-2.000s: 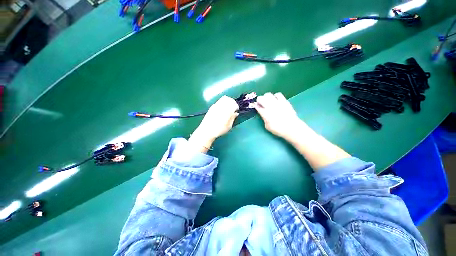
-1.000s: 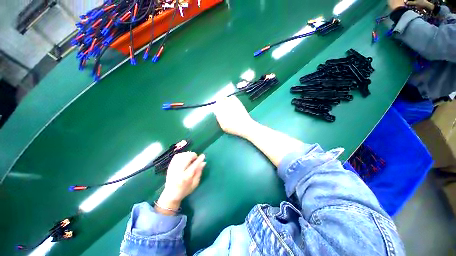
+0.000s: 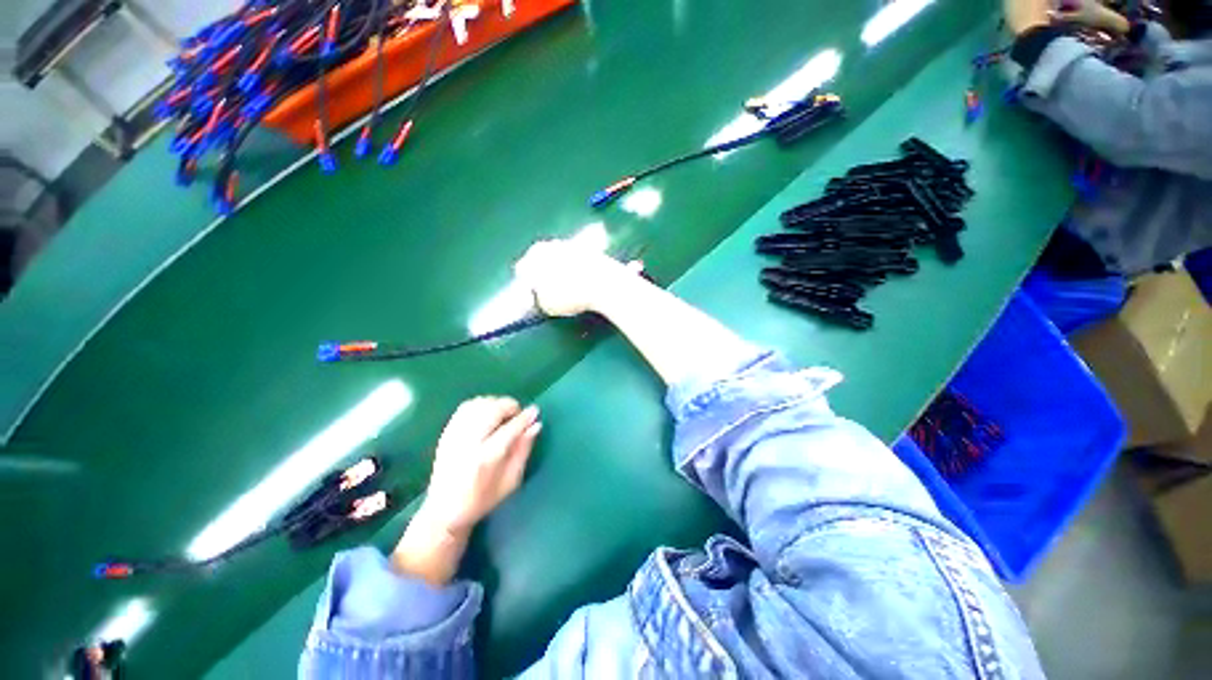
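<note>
A wire harness lies on the green belt, its blue and orange-red tip (image 3: 348,351) to the left and its dark lead running right, under my right hand. My right hand (image 3: 572,276) is over the harness's thick end and hides most of it; whether the fingers grip it cannot be told. My left hand (image 3: 485,458) is at the near edge of the belt with its fingers curled together and nothing visible in it. Black housings (image 3: 864,233) lie heaped on the bench strip at the right.
Other harnesses lie along the belt, one at upper right (image 3: 705,157), one at lower left (image 3: 233,542). Tangled harnesses fill an orange tray (image 3: 439,67) across the belt. A blue bin (image 3: 1030,425) stands below the bench edge. A person's sleeve (image 3: 1110,113) shows at upper right.
The harnesses on the belt have shifted left and toward me. My right hand has moved slightly left and away from me, over the harness's thick end. My left hand has hardly moved.
</note>
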